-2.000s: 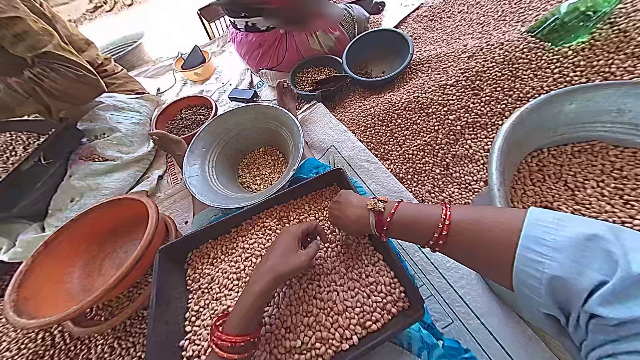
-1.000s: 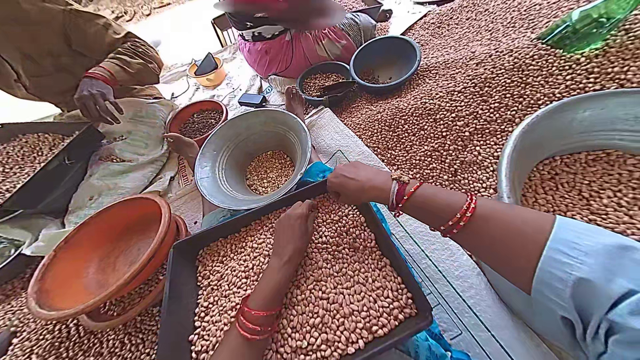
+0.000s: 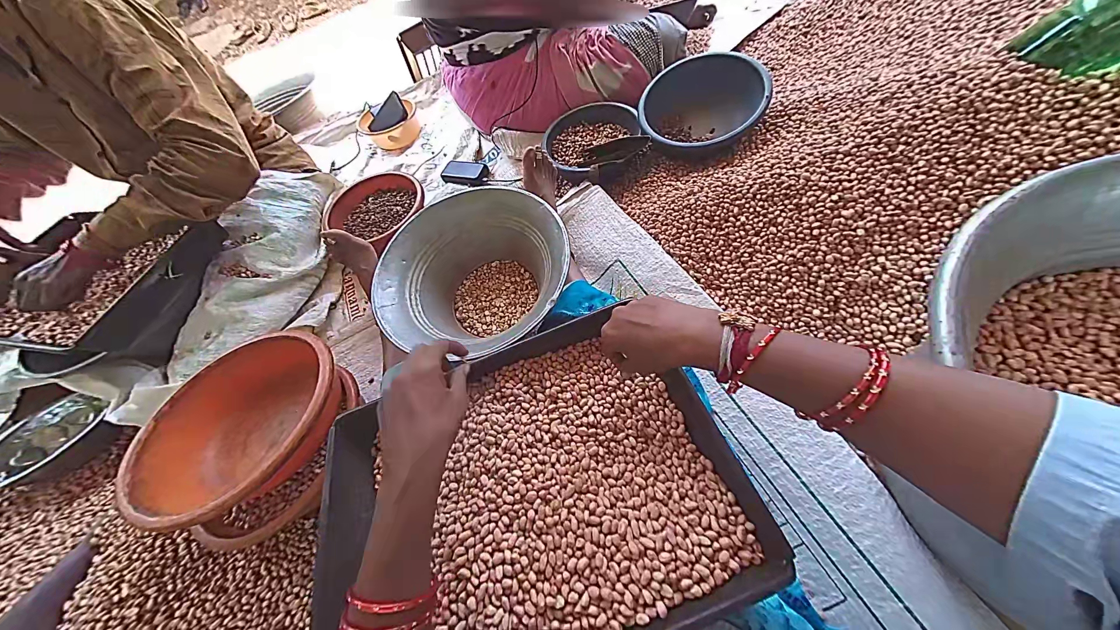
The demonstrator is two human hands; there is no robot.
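A dark rectangular tray [image 3: 337, 525] full of shelled peanuts [image 3: 577, 490] lies before me. My left hand [image 3: 424, 394] is at the tray's far left edge, next to the rim of a metal basin [image 3: 407, 254]; thumb and forefinger are close together, and whether they pinch a nut is too small to tell. My right hand [image 3: 652, 337] rests with curled fingers at the far right corner of the tray, over the peanuts; its fingertips and anything in them are hidden. Inside the metal basin, beyond the tray, lies a small heap of lighter split nuts [image 3: 496, 297].
Orange bowls [image 3: 227, 429] stand at left on loose peanuts. A large metal tub [image 3: 962, 262] of peanuts is at right, beside a wide peanut heap [image 3: 814, 201]. Farther off are a reddish bowl [image 3: 385, 184], dark bowls [image 3: 713, 101] and two seated people [image 3: 166, 114].
My left hand has moved from over the peanuts to the far left edge of the tray, by the basin. My right hand stays near the far corner. The co-worker's hand at left is now at their own tray.
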